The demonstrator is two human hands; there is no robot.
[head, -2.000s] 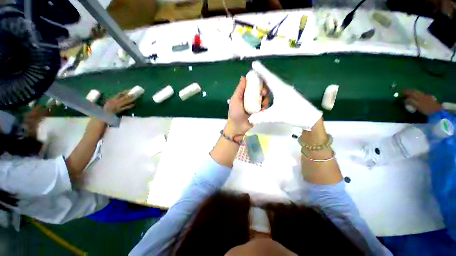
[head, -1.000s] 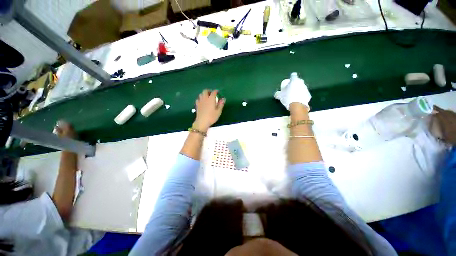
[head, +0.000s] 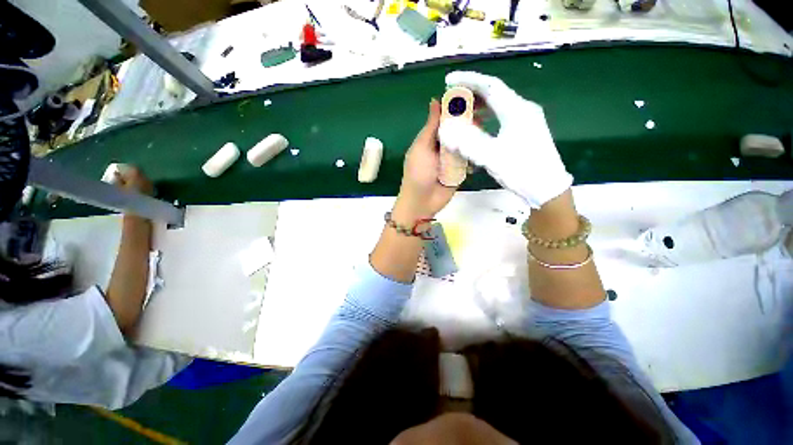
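Observation:
A cream-white plastic unit (head: 454, 165) is held upright above the near side of the belt, its face with a dark round spot near the top end showing. My bare left hand (head: 426, 169) grips it from the left and below. My white-gloved right hand (head: 509, 143) holds it from the right, fingers behind the top and thumb across its middle. A grey-green pad (head: 438, 252) lies on the dotted sheet (head: 423, 268), partly hidden by my left wrist. Another unit (head: 370, 160) lies on the belt just left of my hands.
The green conveyor belt (head: 609, 113) carries more units (head: 267, 149) and white flecks. A clear bottle (head: 730, 233) lies at right on the white table. Tools with red handles (head: 310, 43) lie across the belt. A coworker's arm (head: 130, 252) reaches in at left, beside a grey metal bar (head: 104, 204).
My hands were apart over the belt and have come together around a unit with its spotted face showing. A unit now lies on the belt left of my hands.

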